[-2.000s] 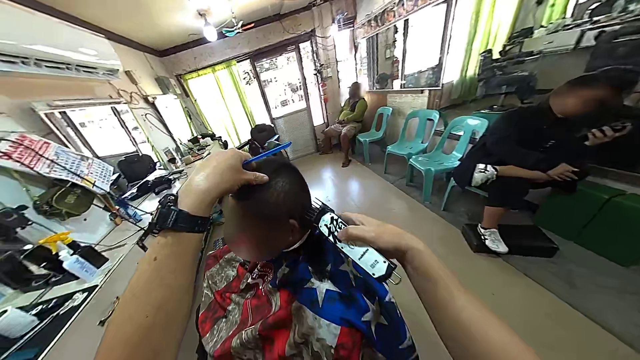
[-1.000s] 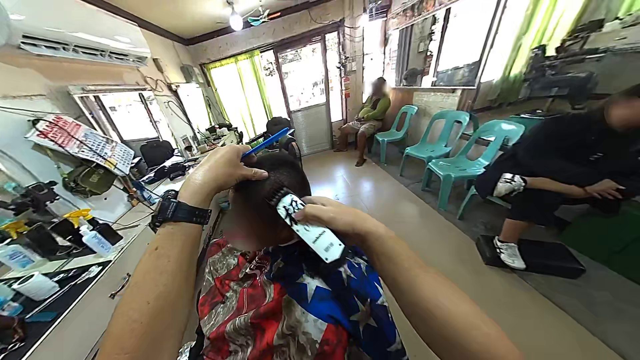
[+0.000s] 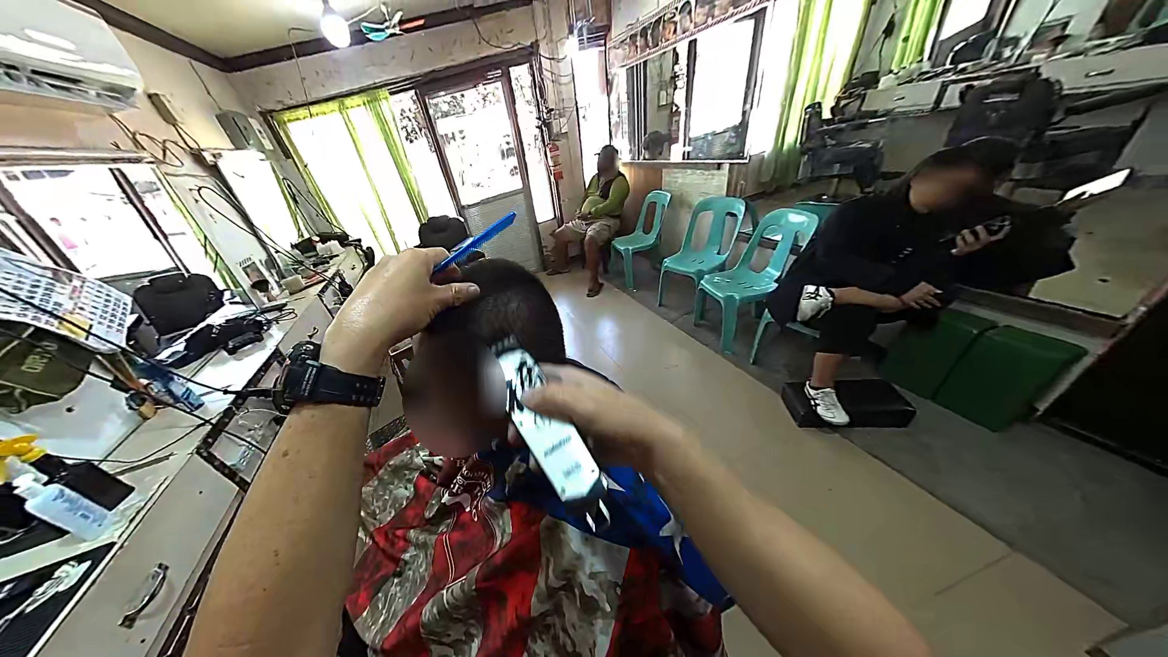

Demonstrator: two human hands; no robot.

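Observation:
A seated person's head with short dark hair (image 3: 511, 297) is in front of me, above a red, white and blue barber cape (image 3: 547, 566). My left hand (image 3: 401, 301) holds a blue comb (image 3: 479, 242) that points up and right, and its thumb lies against the top of the hair. My right hand (image 3: 602, 415) grips a white hair clipper with dark markings (image 3: 547, 438). The clipper's head is at the hair on the side of the person's head, near the temple. A black watch (image 3: 328, 383) is on my left wrist.
At left a counter (image 3: 151, 547) bears a spray bottle (image 3: 68, 506), cables and a drawer handle. Teal plastic chairs (image 3: 712, 237) line the right wall. One person (image 3: 598, 201) sits at the back; another (image 3: 867, 246) sits at right, foot on a black box (image 3: 867, 401), beside green boxes (image 3: 985, 365).
The clipper in my right hand has moved from beside the back of the head to its side near the temple. My left hand stays on top of the head with the comb.

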